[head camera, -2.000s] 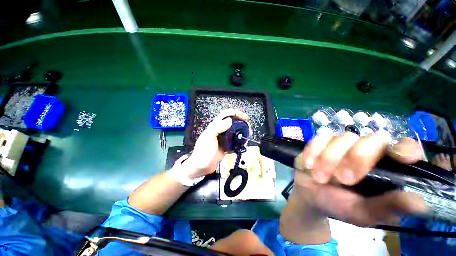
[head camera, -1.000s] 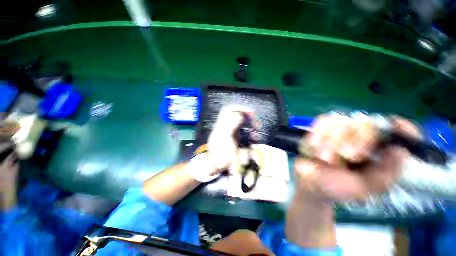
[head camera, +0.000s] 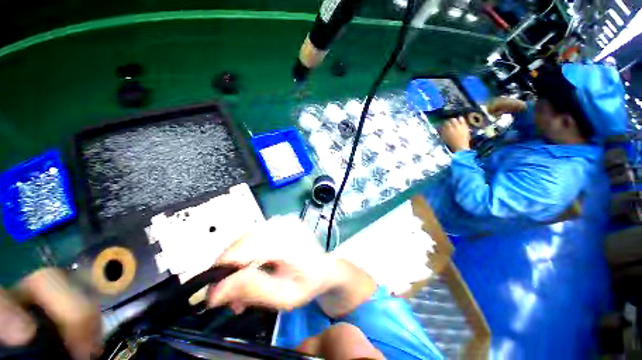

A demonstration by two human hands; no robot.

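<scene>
My left hand (head camera: pixel 56 309) is at the lower left edge, blurred and partly cut off; what it holds cannot be made out. My right hand (head camera: pixel 281 271) is over the near right part of the cream-white fixture block (head camera: pixel 186 235), its fingers curled on a blurred dark part (head camera: pixel 204 281). This dark shape runs leftward toward my left hand; its exact form is unclear. Left of the block, the dark fixture plate shows a tan ring (head camera: pixel 101 275) around a hole. The electric screwdriver (head camera: pixel 324 35) hangs at the top, tip down, out of both hands.
Behind the fixture is a black tray (head camera: pixel 84 186) of silver pieces, flanked by blue bins (head camera: pixel 69 204) (head camera: pixel 304 144). A round black cup (head camera: pixel 324 190), blister tray (head camera: pixel 380 151) and hanging black cord (head camera: pixel 362 126) are at right. A carton (head camera: pixel 461 288) and a person in blue (head camera: pixel 521 176) are further right.
The view has swung right. My right hand has let go of the screwdriver, which now hangs above, and is over the fixture. My left hand has moved to the lower left edge.
</scene>
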